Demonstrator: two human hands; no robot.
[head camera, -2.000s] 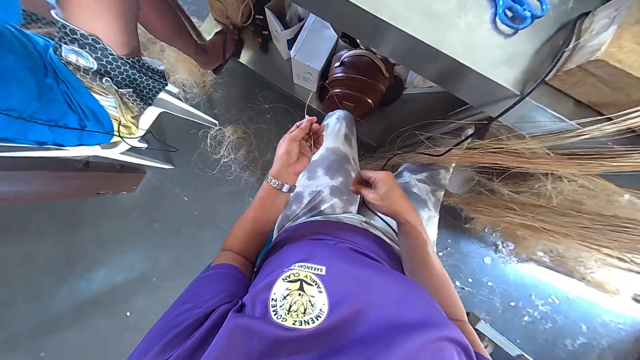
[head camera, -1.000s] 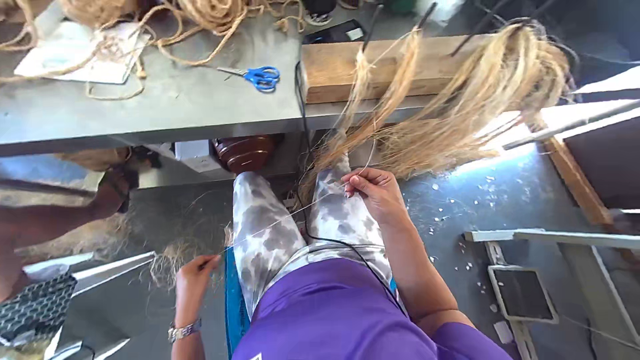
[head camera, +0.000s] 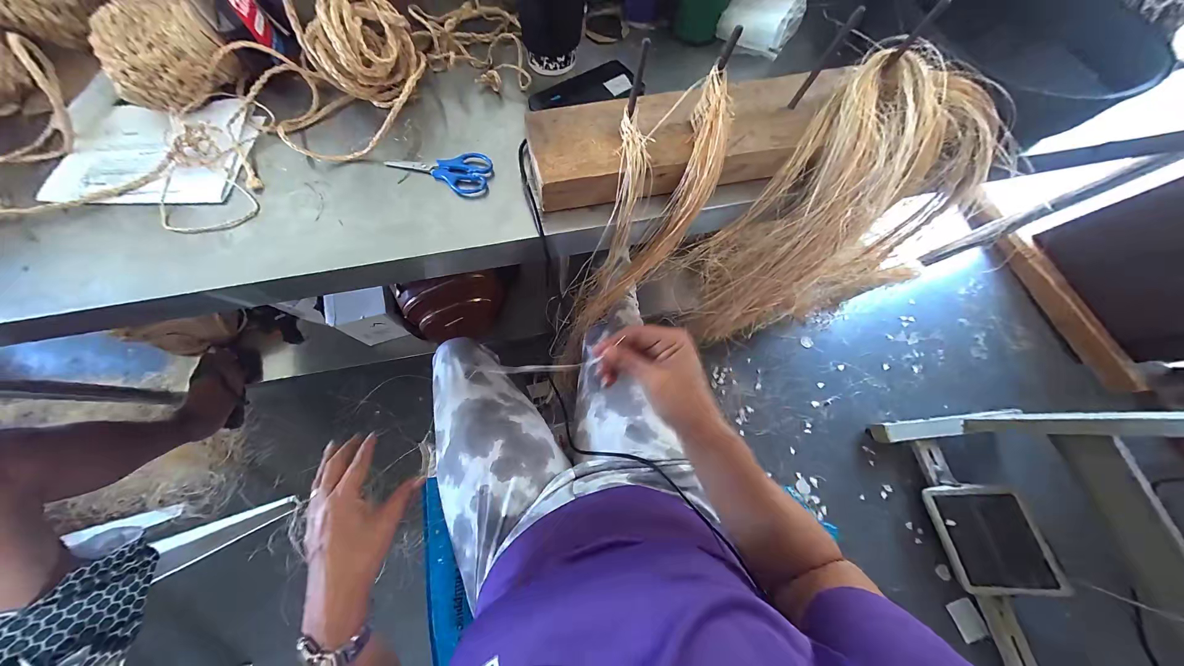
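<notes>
My left hand (head camera: 351, 518) is raised at the lower left, fingers spread, holding nothing that I can make out. Over my right thigh, the fingers of my right hand (head camera: 652, 365) pinch a thin pale fiber strand (head camera: 536, 369) that runs leftward across my knees. Beyond that hand, bundles of tan plant fiber (head camera: 708, 157) hang from metal spikes set in a wooden block (head camera: 583, 153), with a much thicker fiber bundle (head camera: 832, 203) at the right. Blue-handled scissors (head camera: 460, 174) lie on the metal table left of the block.
Coiled rope (head camera: 356, 46), a ball of rope (head camera: 153, 55), papers (head camera: 208, 139) and a dark phone (head camera: 587, 85) lie on the table (head camera: 370, 250). A brown rounded container (head camera: 453, 305) stands underneath. Another person's leg (head camera: 92, 453) is at left; a metal frame (head camera: 999, 425) stands at right.
My left hand, closed on one end of the strand one second ago, is now spread apart from it. My right hand still holds the strand. The view has swung toward the table since two seconds ago.
</notes>
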